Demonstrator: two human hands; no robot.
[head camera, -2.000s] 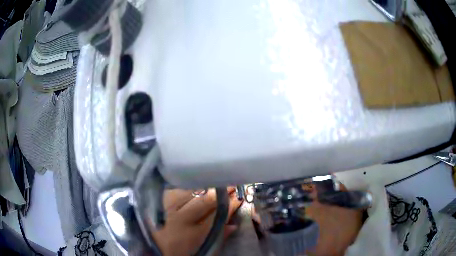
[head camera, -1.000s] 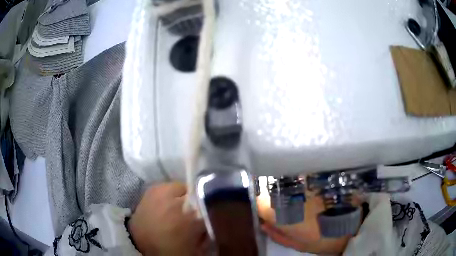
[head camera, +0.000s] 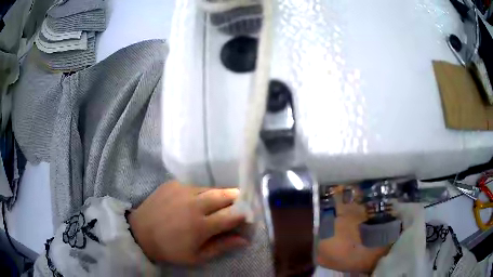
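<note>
A grey ribbed garment panel (head camera: 121, 113) drapes over the table left of the white sewing machine head (head camera: 335, 92) and runs under my left hand. My left hand (head camera: 189, 222) lies on the fabric beside the head, fingers pointing right; the fingertips are partly behind a pale cord and the shiny metal guard (head camera: 290, 189). My right hand (head camera: 346, 243) is behind the guard and the tension knob (head camera: 380, 231), mostly hidden; its fingertips and any hold on the fabric do not show. The needle and presser foot are hidden by the head.
A stack of cut grey and whitish pieces (head camera: 75, 43) lies at the upper left, with loose greenish-grey fabric (head camera: 19, 38) at the far left. Brown cardboard (head camera: 462, 97) is on the machine head. Snips with red and yellow handles (head camera: 482, 204) lie at the far right.
The view has shifted, so the machine head sits further right. More grey panel shows at left. My left hand now lies flatter on the fabric, its fingers more visible.
</note>
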